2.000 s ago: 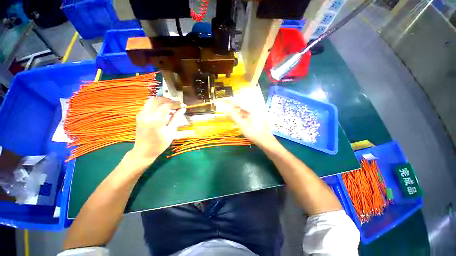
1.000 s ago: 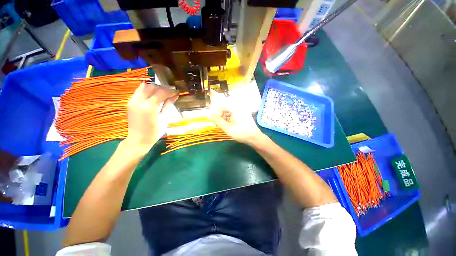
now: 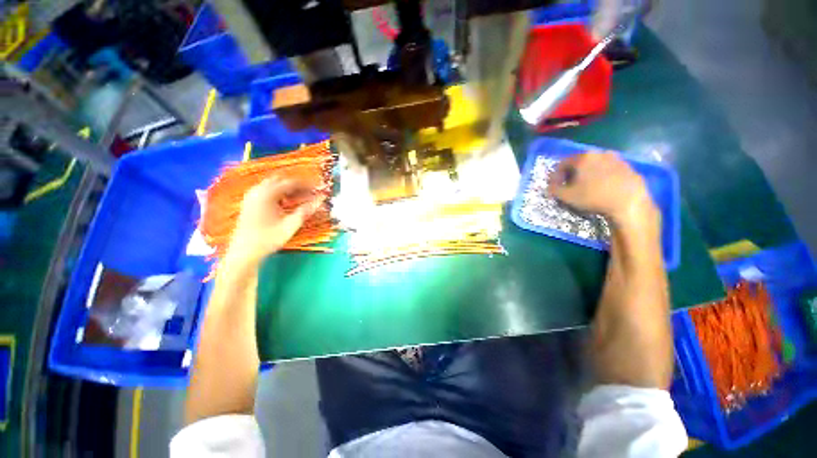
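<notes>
My left hand (image 3: 271, 219) is over the right part of the big pile of orange wires (image 3: 235, 190), left of the press; whether its fingers hold a wire is blurred. My right hand (image 3: 596, 183) is over the light blue terminal tray (image 3: 674, 192), its fingertips down at the silvery terminals (image 3: 548, 210); a grip on one cannot be made out. The crimping press (image 3: 385, 116) stands at the top centre, with no hand at its applicator (image 3: 403, 170). A smaller group of orange wires (image 3: 430, 249) lies in front of it under strong glare.
A large blue bin (image 3: 134, 228) with a clear plastic bag (image 3: 143, 309) is at the left. A red bin (image 3: 564, 76) and a silver lamp head (image 3: 548, 100) are behind the tray. A blue bin (image 3: 735, 438) with orange leads (image 3: 736, 344) is at the far right.
My left hand has left the applicator for the wire pile. My right hand has moved right from the applicator to the terminal tray. The whole view has shifted.
</notes>
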